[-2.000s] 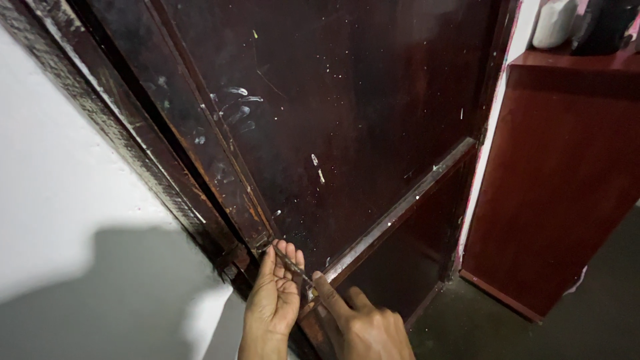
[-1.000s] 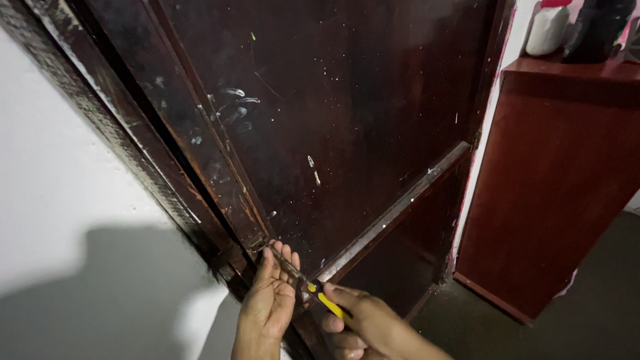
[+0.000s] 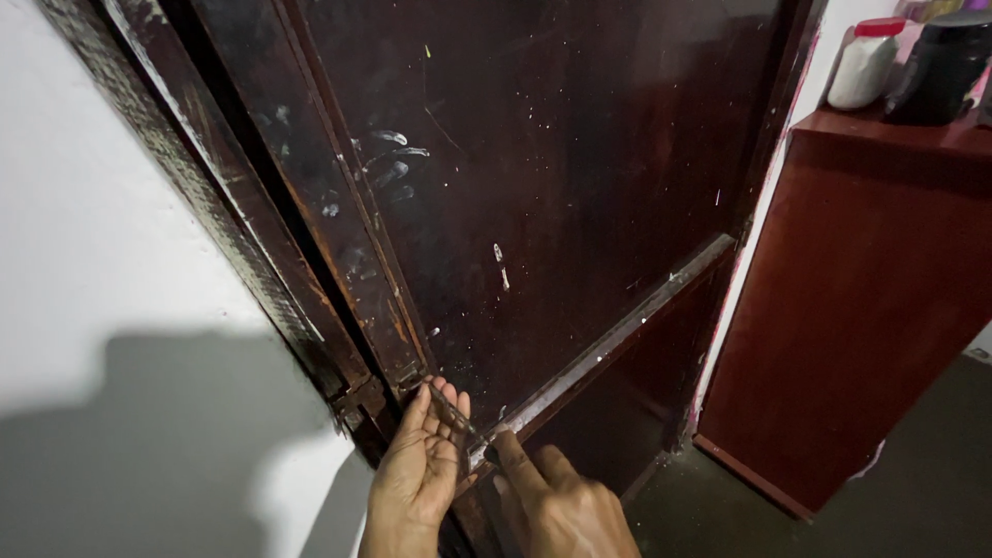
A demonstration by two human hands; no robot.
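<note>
My left hand (image 3: 425, 457) is palm up against the dark wooden door (image 3: 573, 186), its thumb and fingers at the upper end of a thin dark metal shaft (image 3: 453, 407). The shaft slants from a small metal fitting (image 3: 408, 374) on the door's edge down to my right hand (image 3: 554, 496). My right hand is closed around the tool's handle, mostly hidden by the fingers; it looks like a screwdriver. A metal hasp or latch piece (image 3: 364, 399) sits on the door frame left of my left hand.
A pale, paint-marked rail (image 3: 620, 333) crosses the door. A white wall (image 3: 155, 232) stands at the left. At the right is a red cabinet (image 3: 860, 294) with a red-lidded jar (image 3: 866, 66) and a dark container (image 3: 942, 70) on top.
My right hand has shifted its grip: the yellow and black handle visible one second ago is now covered by the fingers. My left hand stays at the door's edge.
</note>
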